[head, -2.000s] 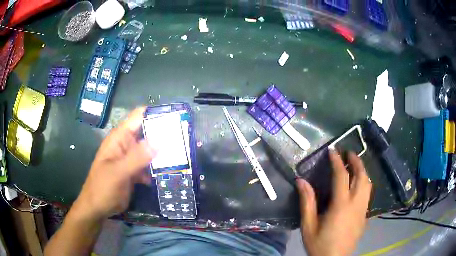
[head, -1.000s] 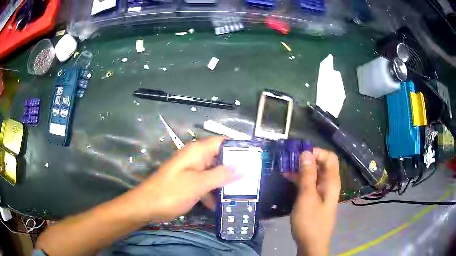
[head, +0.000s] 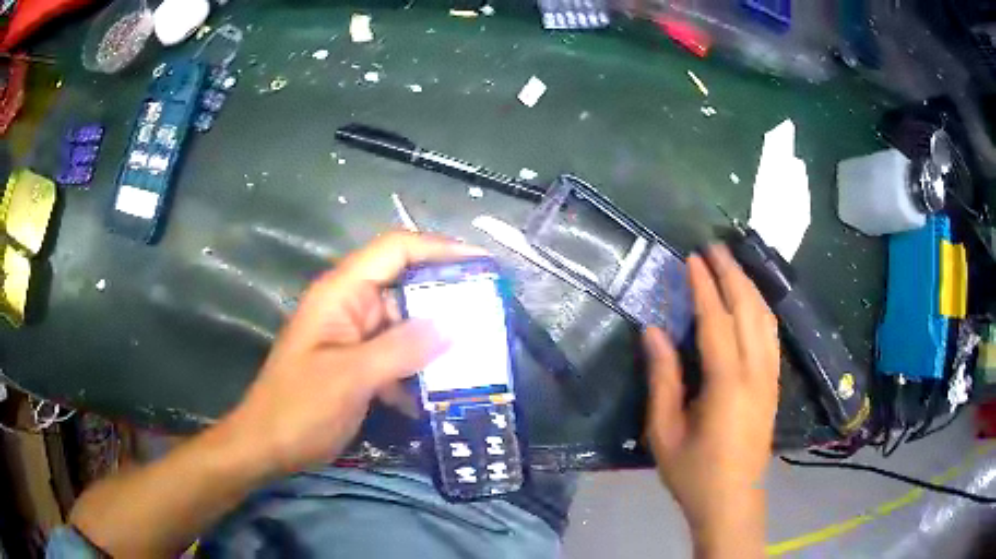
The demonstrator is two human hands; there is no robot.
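Observation:
My left hand holds a keypad phone body, its lit white screen facing up and the keypad contacts bare below it. The thumb lies over the screen's left edge. My right hand grips the lower end of a dark front housing, with thumb and fingers on either side. The housing lies diagonally, with its empty window toward the upper left. Its lower end is partly hidden by the fingers. The loose purple keypad mat cannot be made out.
A black marker lies behind the housing. Tweezers are mostly hidden by my left hand. A dark-handled tool, a white bottle and a blue holder are at right. Another phone and a yellow tin are at left.
My right hand has left the purple keypad mat's earlier position beside the phone and now grips the housing, which has turned diagonal. My left hand still holds the phone body.

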